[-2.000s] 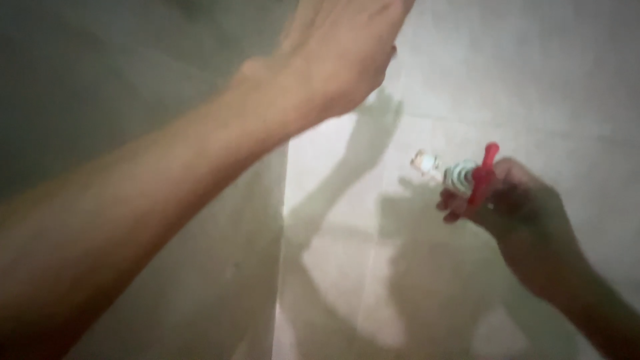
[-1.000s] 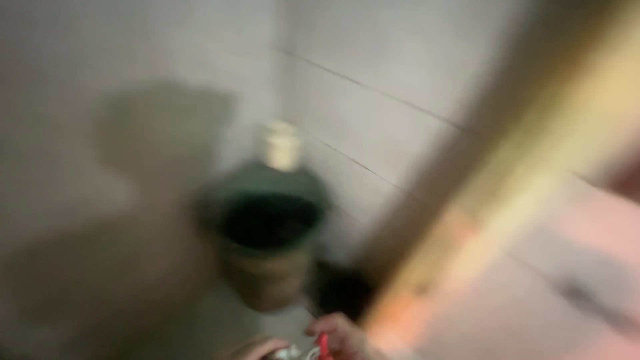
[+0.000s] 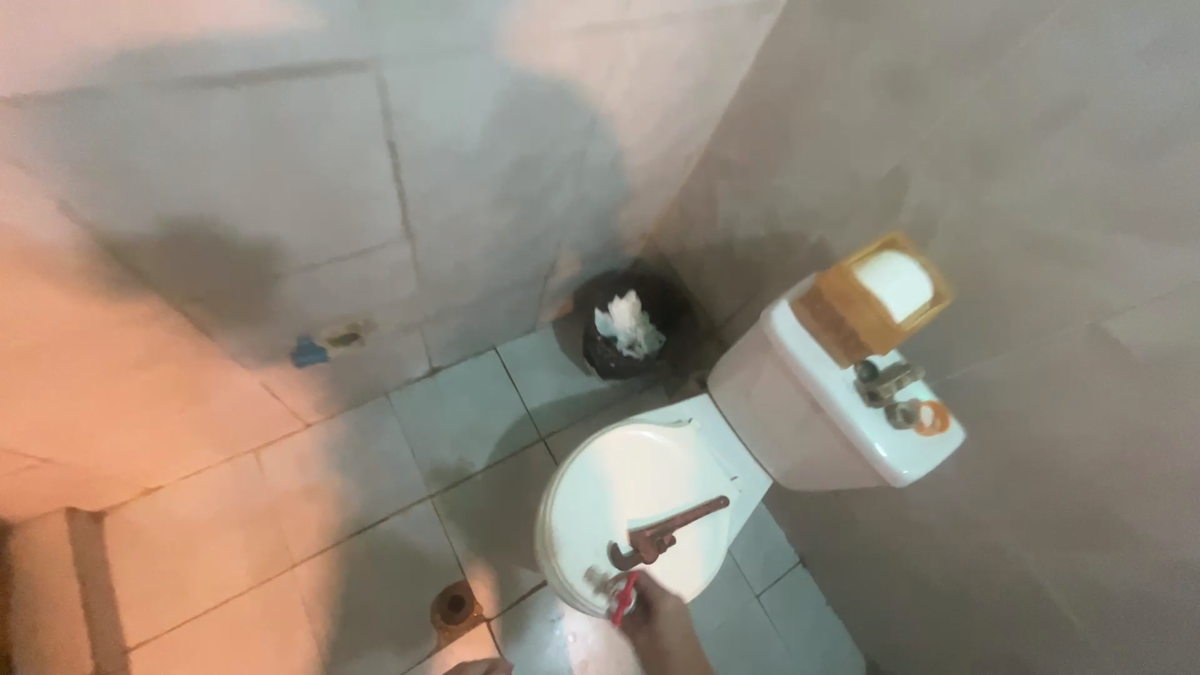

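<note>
My right hand (image 3: 656, 619) grips a valve with a red handle (image 3: 624, 598) and a pale metal threaded body, held over the front edge of the closed toilet lid (image 3: 600, 478). A reddish pipe wrench (image 3: 661, 536) lies on the lid just beyond the hand. Only the fingertips of my left hand (image 3: 480, 667) show at the bottom edge, and whether they hold anything cannot be seen.
On the toilet tank (image 3: 806, 375) stand a yellowish box with a white roll (image 3: 877, 295), metal fittings (image 3: 886, 380) and an orange ring (image 3: 932, 418). A dark bin (image 3: 609, 361) holds crumpled paper. A blue fitting (image 3: 308, 352) is at the wall, and a brown ring-shaped piece (image 3: 457, 607) is on the tiled floor.
The view has swung a lot, from a wall to the toilet and floor. My left hand, raised two seconds ago, is now low at the edge. The red-handled valve stays in my right hand.
</note>
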